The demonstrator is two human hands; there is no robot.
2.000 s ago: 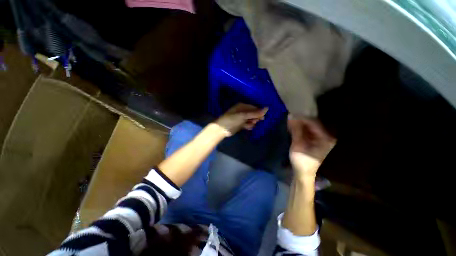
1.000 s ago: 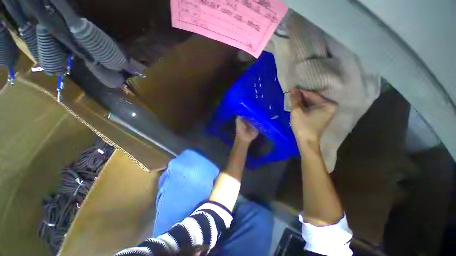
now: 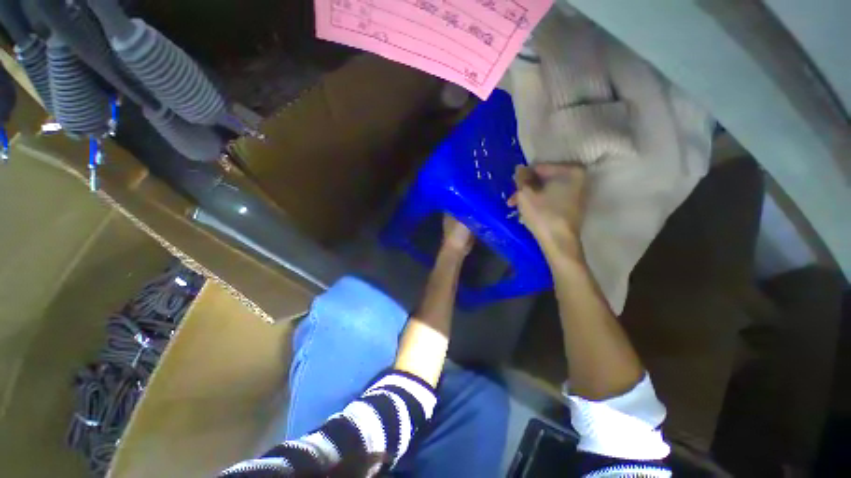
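A blue plastic stool [image 3: 481, 177] with small slots in its top stands tilted in view under the bench. My left hand [image 3: 457, 235] is at its near side opening, with the fingers hidden behind the blue edge. My right hand [image 3: 552, 201] is over the stool's right part, beside a beige ribbed garment [image 3: 634, 168], with fingers bent close together. Whether it pinches something small cannot be told. The garment hangs over the stool's right side.
A pink printed slip [image 3: 434, 37] hangs at the top. Grey coiled cords [image 3: 168, 75] hang at upper left. An open carton [image 3: 233, 364] at left holds tied dark cord hanks [image 3: 131, 341]. A grey bar [image 3: 257, 229] runs beside it. A pale curved bench edge [image 3: 737, 93] is at upper right.
The view has tilted down, bringing the pink slip and cord hanks into sight. My left hand has moved into the stool's side opening. My right hand has moved off the garment, left onto the stool.
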